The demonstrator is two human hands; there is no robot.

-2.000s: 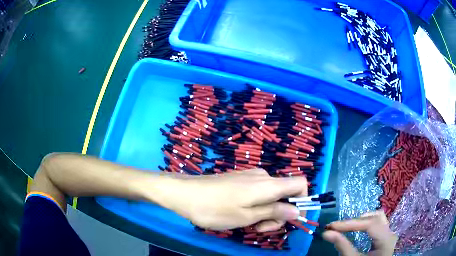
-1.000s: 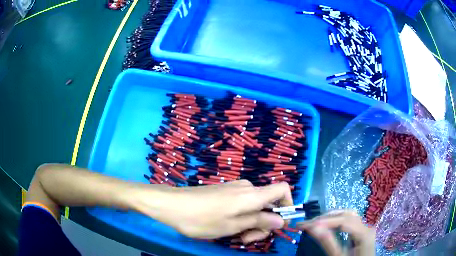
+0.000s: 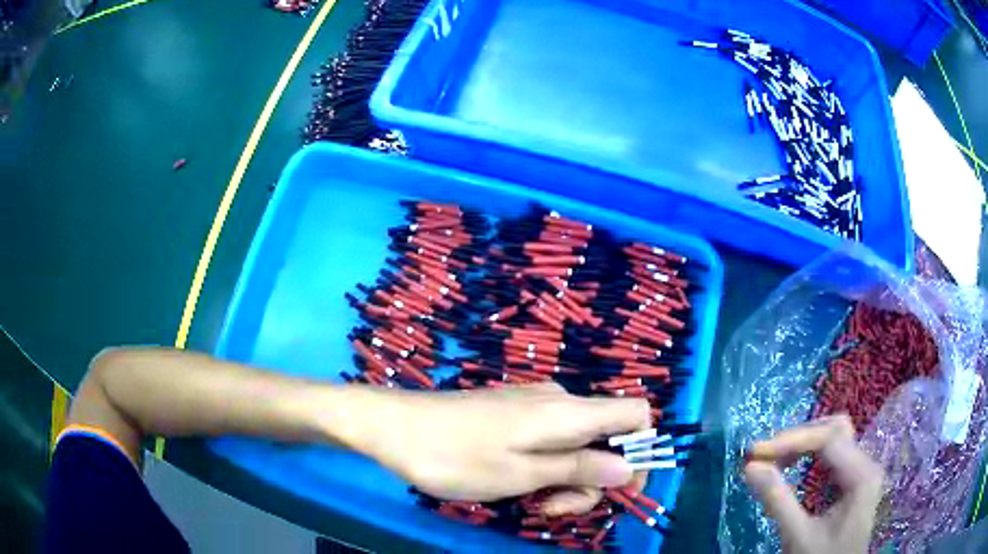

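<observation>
My left hand [image 3: 509, 444] reaches over the near part of the light-blue tray [image 3: 276, 271]. It holds several black-and-white pieces [image 3: 650, 449] fanned between thumb and fingers, white sections inward and black ends to the right. Red-and-black pieces [image 3: 647, 509] show just below its fingers. My right hand [image 3: 818, 482] is in front of the open clear plastic bag [image 3: 748, 357], thumb and forefinger pinched on a small red sleeve [image 3: 755, 454], mostly hidden by the fingertips. The bag holds many loose red sleeves [image 3: 883, 352]. Assembled red-and-black pieces [image 3: 531, 314] lie in overlapping rows in the tray.
A darker-blue tote [image 3: 607, 97] stands beyond the tray, with loose black-and-white pieces [image 3: 807, 135] at its right side. Long black pieces [image 3: 352, 81] lie left of the tote. A white sheet [image 3: 937, 179] lies at the right. Yellow tape [image 3: 244, 162] crosses the green bench.
My right hand has moved from beside the held pieces out to the right, over the bag's front, and its pinch is now apart from my left hand. My left hand still holds the fanned pieces.
</observation>
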